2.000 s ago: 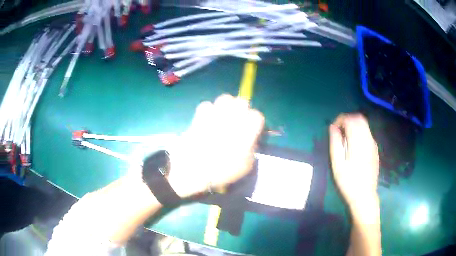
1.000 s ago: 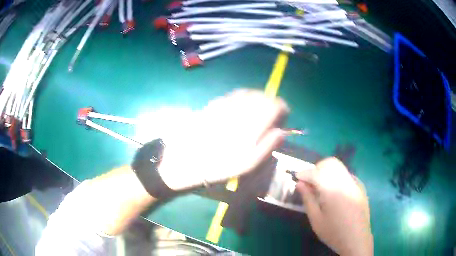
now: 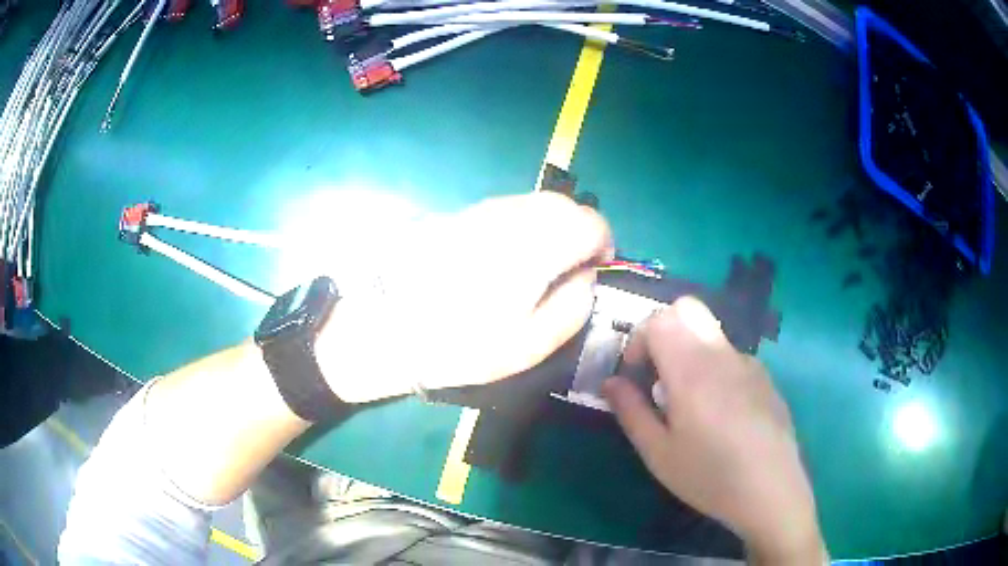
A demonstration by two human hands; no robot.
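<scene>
A white two-legged cable [image 3: 210,231] runs from a red connector [image 3: 137,223] on the left into my left hand [image 3: 475,293], which is closed on it. Its thin coloured wire leads [image 3: 632,266] stick out to the right past my left fingertips. My right hand [image 3: 707,415] is over the white reference card [image 3: 594,365], thumb and index finger bent. A small dark piece, seemingly a connector housing [image 3: 622,326], shows at the right fingertips, apart from the wires. Black tape [image 3: 752,299] frames the card. My left palm is overexposed.
A blue parts bin [image 3: 868,122] holds black pieces at the upper right, with a loose pile of housings [image 3: 904,341] below it. White cables [image 3: 497,20] with red connectors lie at the top, more cables [image 3: 44,133] at the left. Yellow marking tape [image 3: 577,105] crosses the green mat.
My right hand has moved left from beside the loose housings to over the card, close to my left fingertips. My left hand keeps hold of the cable. The view has shifted.
</scene>
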